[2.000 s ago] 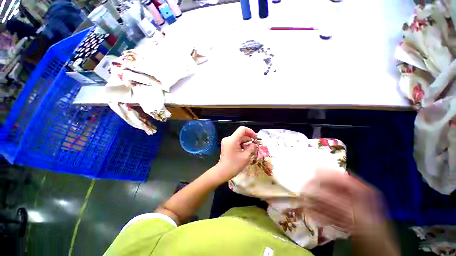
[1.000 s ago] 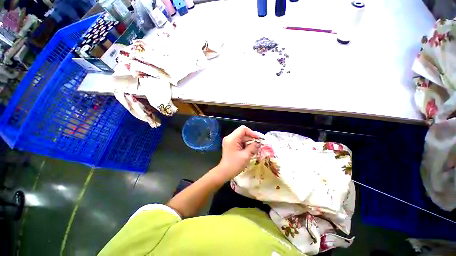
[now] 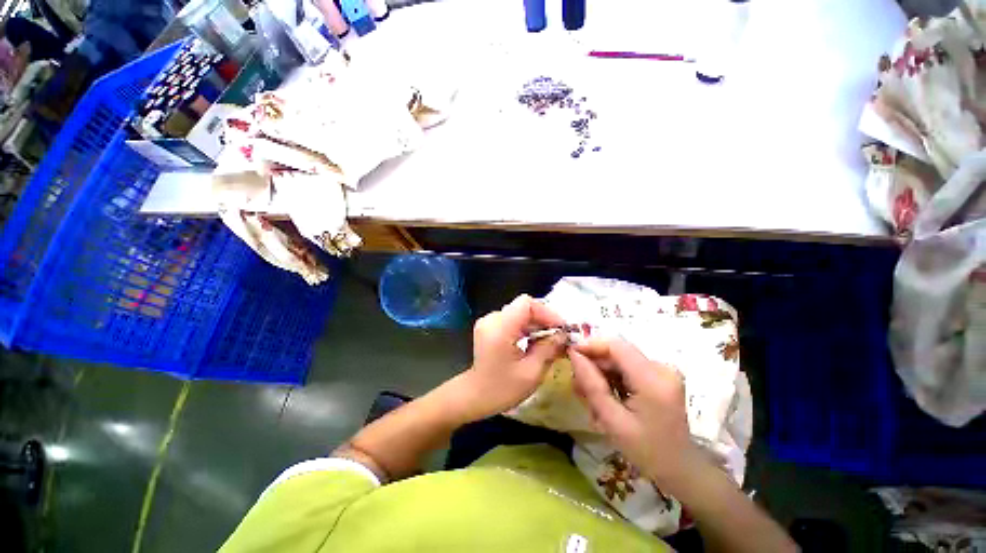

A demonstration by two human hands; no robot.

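Observation:
A cream floral garment (image 3: 697,335) lies bunched on my lap. My left hand (image 3: 517,351) pinches a fold of it between thumb and fingers. My right hand (image 3: 633,394) is at the same fold, its fingertips pinched together and meeting my left fingertips. A needle is too small to make out, and no thread can be told apart. Part of the garment is hidden under my right hand and forearm.
The white table (image 3: 454,184) bears small dark buttons (image 3: 546,95), a dark red pen (image 3: 638,55) and a crumpled floral garment (image 3: 292,173). A floral pile (image 3: 930,162) hangs at right. A blue crate (image 3: 162,270) and a blue bin (image 3: 416,290) stand left.
My right hand was out of view one second ago, with a thread stretched to the right; it is now back at my left fingertips. My left hand keeps its pinch. The view has shifted slightly.

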